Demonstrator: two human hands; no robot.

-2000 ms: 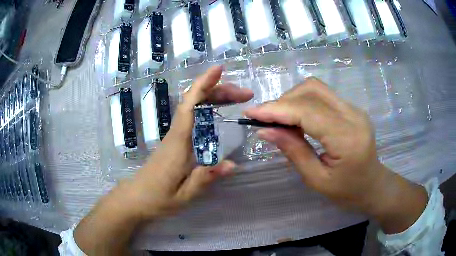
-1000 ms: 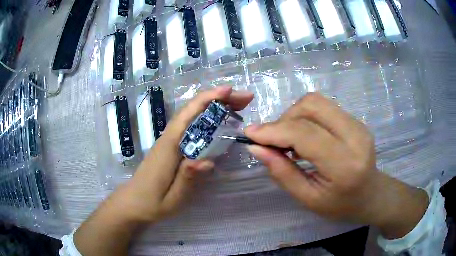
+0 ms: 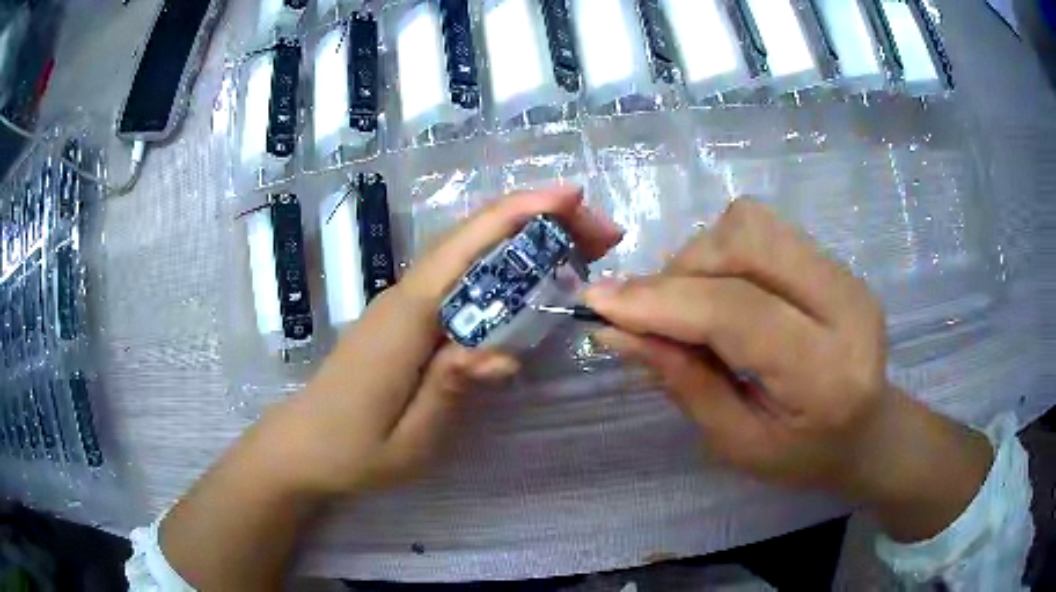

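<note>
My left hand (image 3: 405,335) holds an electronic unit near the middle of the view, its circuit board (image 3: 506,281) facing up towards me and tilted. The board is dark with silver parts and a pale rounded frame at its lower left end. The unit's whitish body shows partly beneath the board. My right hand (image 3: 753,335) holds a fine pointed tool (image 3: 577,311) between thumb and forefinger. Its thin silver tip is at the board's lower right edge. Whether the tip touches the board cannot be told.
A clear blister tray (image 3: 811,150) holds rows of white units with black side strips (image 3: 290,266) behind and left of my hands. A second blister tray (image 3: 46,301) with dark-edged units lies at far left. A smartphone (image 3: 168,69) with a white cable (image 3: 116,185) lies at upper left.
The unit has turned from upright to a diagonal tilt and moved slightly right and up since one second ago. The tool tip stays beside it. My right hand has shifted slightly right.
</note>
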